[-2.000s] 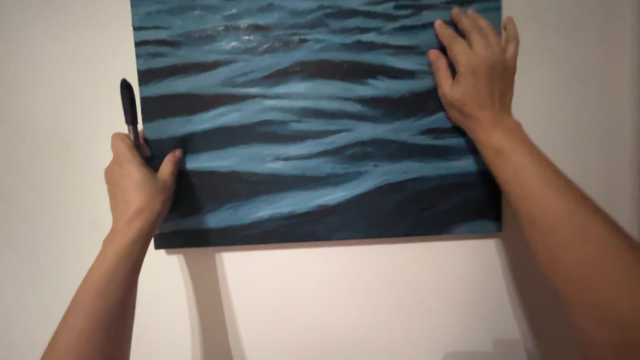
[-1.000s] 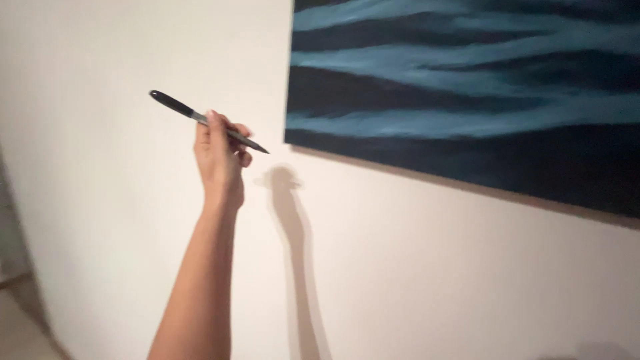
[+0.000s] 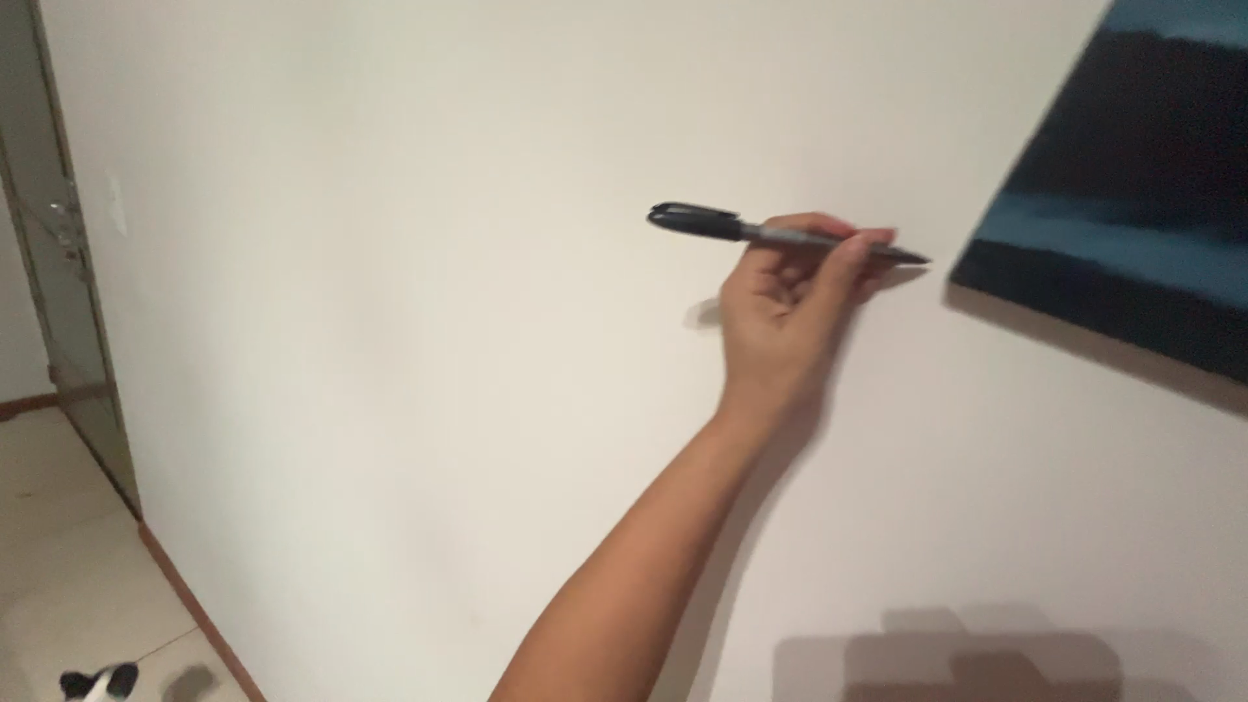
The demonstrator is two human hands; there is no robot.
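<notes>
My left hand holds a black marker pen between thumb and fingers, its cap fitted on the back end. The tip points right, close to the lower left corner of a canvas painting in dark and lighter blue bands. A small gap separates tip and canvas. The hand is beside the white wall, with its shadow close to it; whether the tip touches the wall I cannot tell. My right hand is out of the frame.
At the far left stands a door with a metal handle and lock. Brown skirting runs along the wall's foot above a tiled floor. A black and white animal's head, apparently a cat's, shows at the bottom left.
My left hand, earlier at the canvas's left edge with the pen, is now off it, near the lower left corner. My right hand, earlier on the canvas, has left view. The view has swung left.
</notes>
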